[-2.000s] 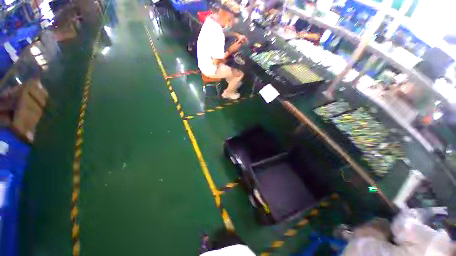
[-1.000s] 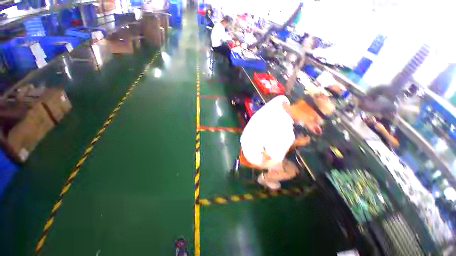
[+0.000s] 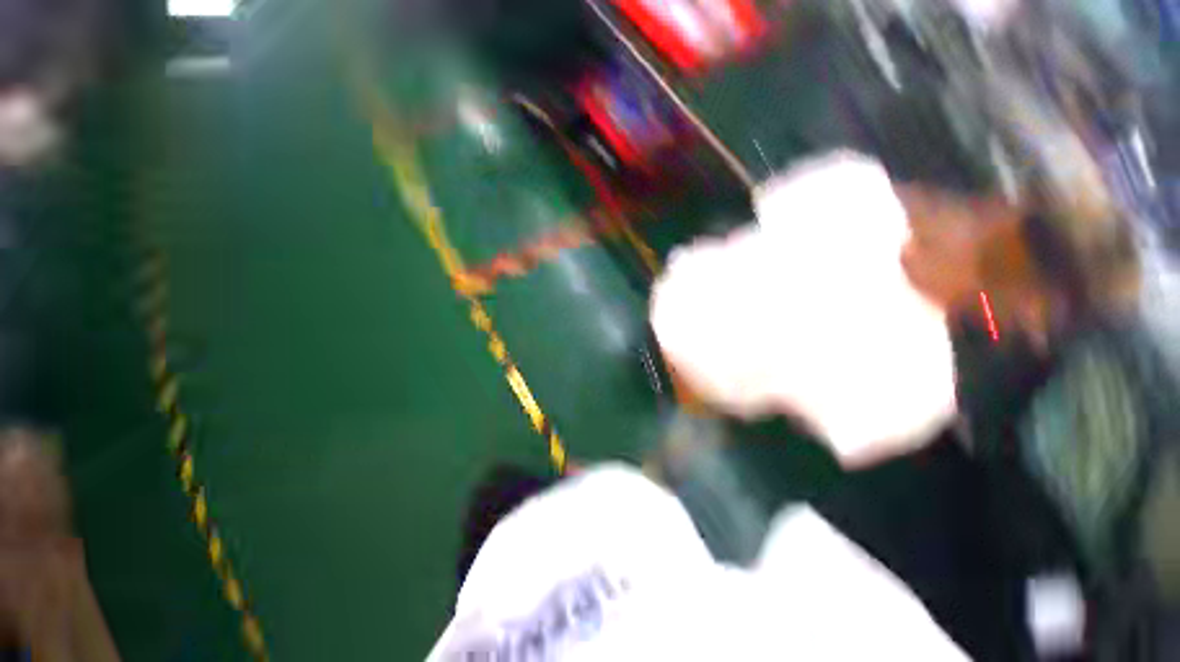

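The view is strongly blurred. Neither of my hands shows. White cloth with grey print (image 3: 569, 569), which looks like my own shirt, fills the bottom middle. Nearest in front, a person in a white top (image 3: 809, 323) is at the dark bench on the right, seen from above and behind. Their orange-brown blurred arm area reaches over the bench. A small white block-like thing (image 3: 1055, 614) shows at the lower right; I cannot tell what it is.
Green floor (image 3: 324, 362) lies between yellow-black tape lines. Red trays or bins (image 3: 692, 26) stand on the bench at the top, with another red and blue one (image 3: 628, 123) below it. A brown carton-like shape (image 3: 45, 556) is at the lower left.
The view has moved forward and tilted down. The person in white is larger and closer, and white cloth has entered at the bottom. The far aisle has left the view.
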